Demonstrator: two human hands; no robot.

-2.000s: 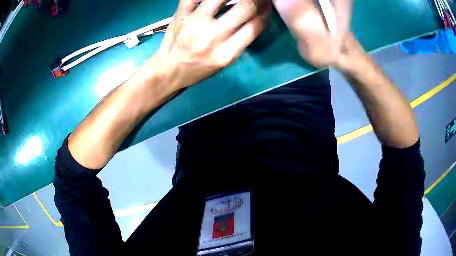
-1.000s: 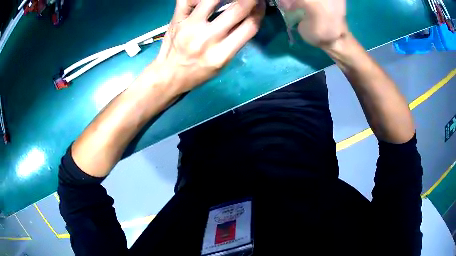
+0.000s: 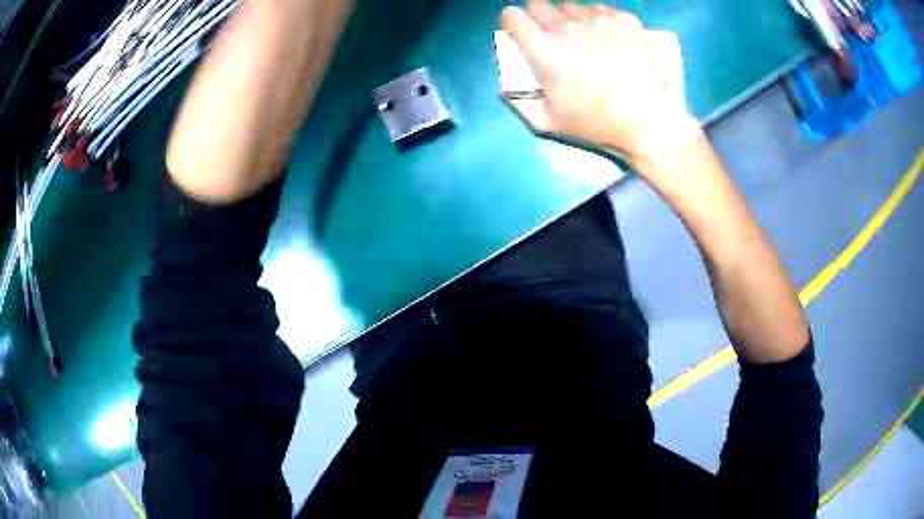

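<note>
My right hand (image 3: 598, 86) is closed over a pale, palm-sized block (image 3: 519, 69) on the green bench. The block shows on both sides of my fingers. The silver fixture block (image 3: 413, 104), with two dark round holes, lies on the bench between my arms. My left hand is cut off by the top edge; only the blurred forearm shows, so what it holds is hidden. A pile of wire harnesses (image 3: 152, 63) with white cables and red and dark ends lies at the left, beside my left forearm.
The green bench top (image 3: 395, 223) has a front edge close to my body. More white cables with red ends (image 3: 839, 22) lie at the far right. A blue plastic stool (image 3: 861, 86) stands beyond the edge. A loose cable end (image 3: 55, 365) lies at the far left.
My left hand has moved up and out of the picture. The harness that lay under it no longer shows. The fixture block is uncovered. My right hand now rests over the pale block.
</note>
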